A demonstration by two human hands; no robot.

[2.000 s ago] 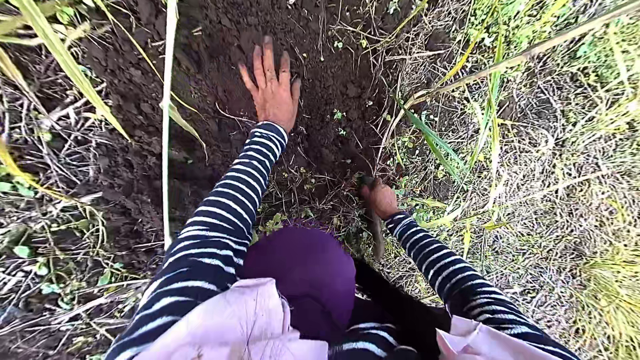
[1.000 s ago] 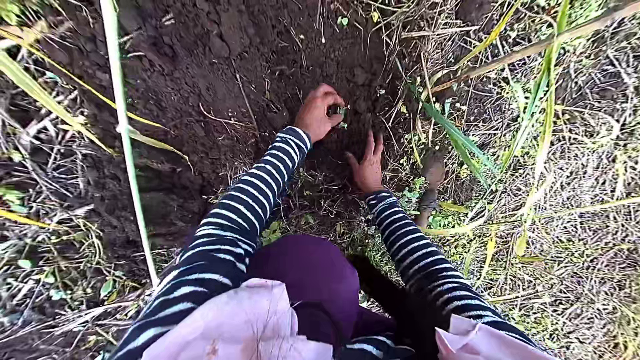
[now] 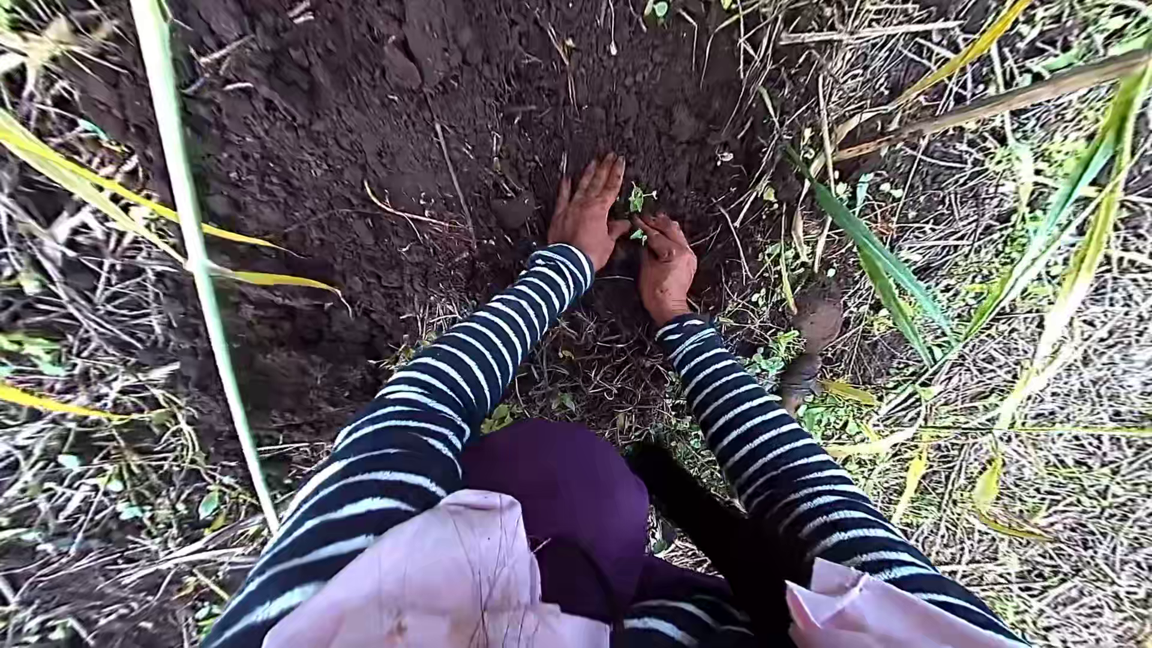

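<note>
A small green seedling [image 3: 637, 200] stands in dark soil [image 3: 360, 135], between my two hands. My left hand [image 3: 589, 207] lies flat on the soil just left of the seedling, fingers stretched upward in the view. On the other side, my right hand [image 3: 666, 261] rests with its fingers bent at the plant's base; whether it pinches the stem is hidden. A soil-caked hand tool [image 3: 817, 324], its exact kind unclear, lies on the ground to the right of my right wrist.
Long green grass blades [image 3: 877, 252] and a dry stalk [image 3: 999, 103] arch over the right side. A pale green stem [image 3: 193, 234] crosses the left. Dry cut grass [image 3: 1071, 522] covers the ground at right. My purple-clad knee [image 3: 562, 504] is below my hands.
My right hand let go of the tool between the two earlier frames. My left hand, curled around something small one second ago, is now flat on the soil, and my right hand has moved in beside the seedling.
</note>
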